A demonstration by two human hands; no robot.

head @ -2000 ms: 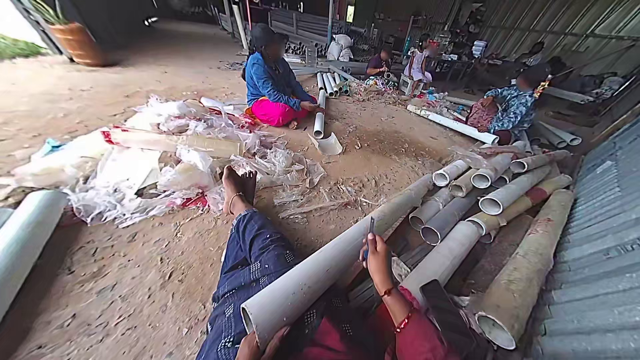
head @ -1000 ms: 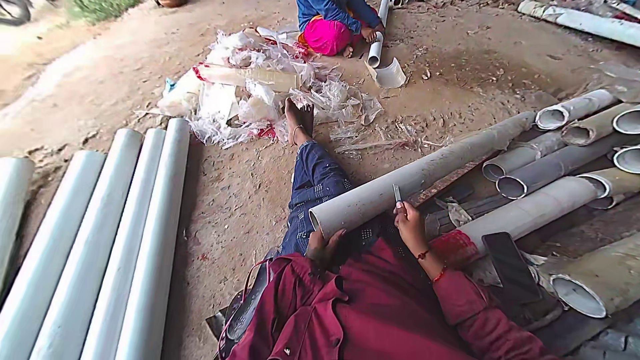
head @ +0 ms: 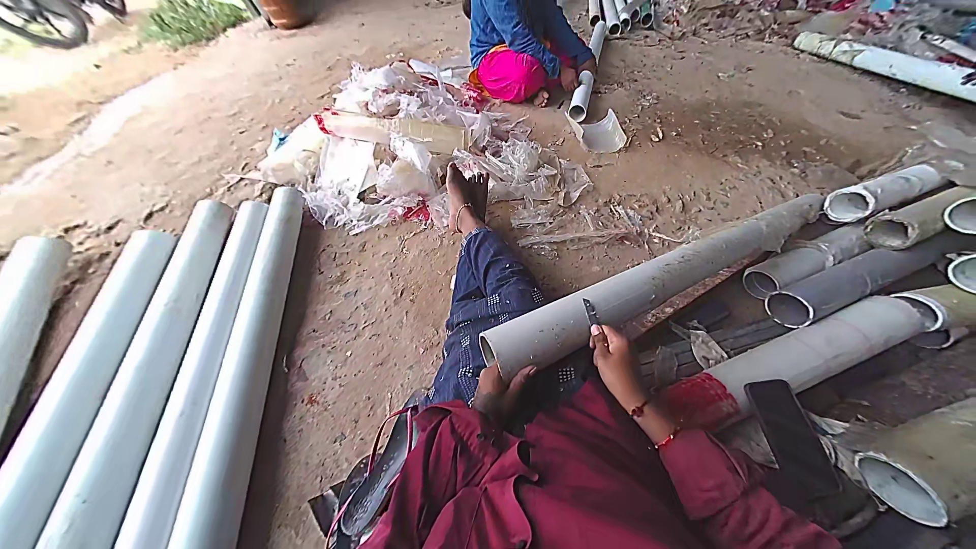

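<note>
A long grey plastic pipe [head: 648,282] lies slantwise across my lap, its open end toward me and its far end beside other pipes. My left hand [head: 501,387] is at the underside of the near end, fingers and thumb against the pipe. In my right hand [head: 612,354] is a small knife [head: 590,311], its short blade pointing up in front of the pipe's side. Whether the blade touches the pipe I cannot tell. My outstretched leg in blue patterned trousers [head: 488,290] passes under the pipe.
Pale, smooth pipes [head: 244,343] lie side by side at the left. Crumpled plastic film [head: 396,152] is heaped beyond my foot. Dusty pipes [head: 839,274] are stacked at the right, near a dark phone [head: 793,435]. A person in blue [head: 515,46] sits ahead, holding a pipe [head: 582,95].
The view has swung down and left since two seconds ago, bringing the pale pipes at the left more fully into sight. The knife stays in my right hand beside the pipe.
</note>
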